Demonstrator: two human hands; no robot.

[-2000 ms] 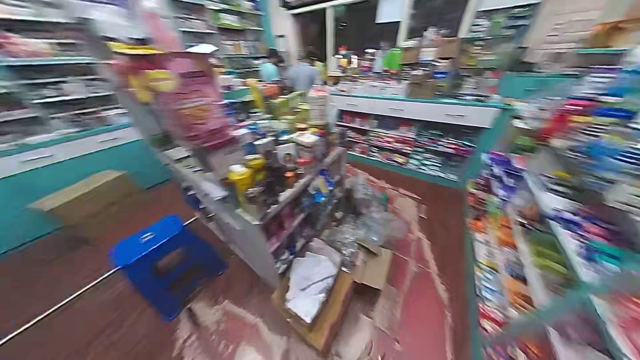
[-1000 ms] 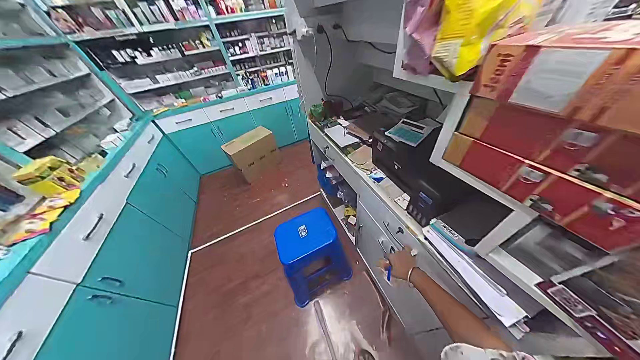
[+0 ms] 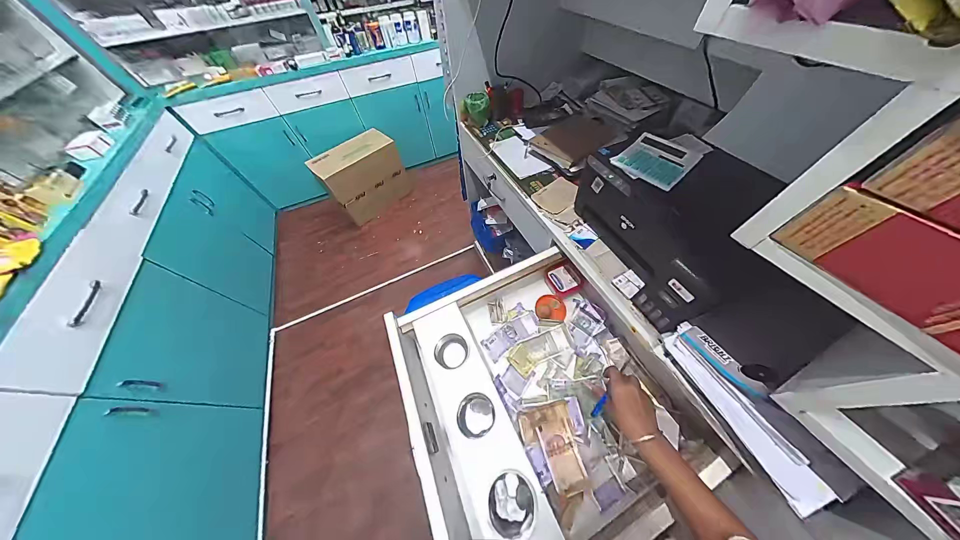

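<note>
My right hand (image 3: 628,405) reaches down into a pulled-out drawer (image 3: 480,281) strewn with loose banknotes (image 3: 559,450). A blue pen or similar blue stick (image 3: 599,405) shows at its fingers. The fingertips are among the notes, and whether they pinch one cannot be made out. A thin bangle circles the wrist. An orange round container (image 3: 550,307) and a small red box (image 3: 563,278) lie at the drawer's far end. Along its front side runs a white strip with round metal cups (image 3: 476,415). My left hand is not in view.
A black printer (image 3: 675,247) with papers on it stands on the counter right of the drawer. Beside it lie stacked papers (image 3: 750,420). A cardboard box (image 3: 360,176) sits on the floor near teal cabinets (image 3: 180,330). Part of a blue stool (image 3: 442,291) shows behind the drawer.
The drawer beside the printer, shut one second ago, is now pulled out. My right hand has gone from the drawer front to the notes inside. The view has swung from the shop shelves to this counter.
</note>
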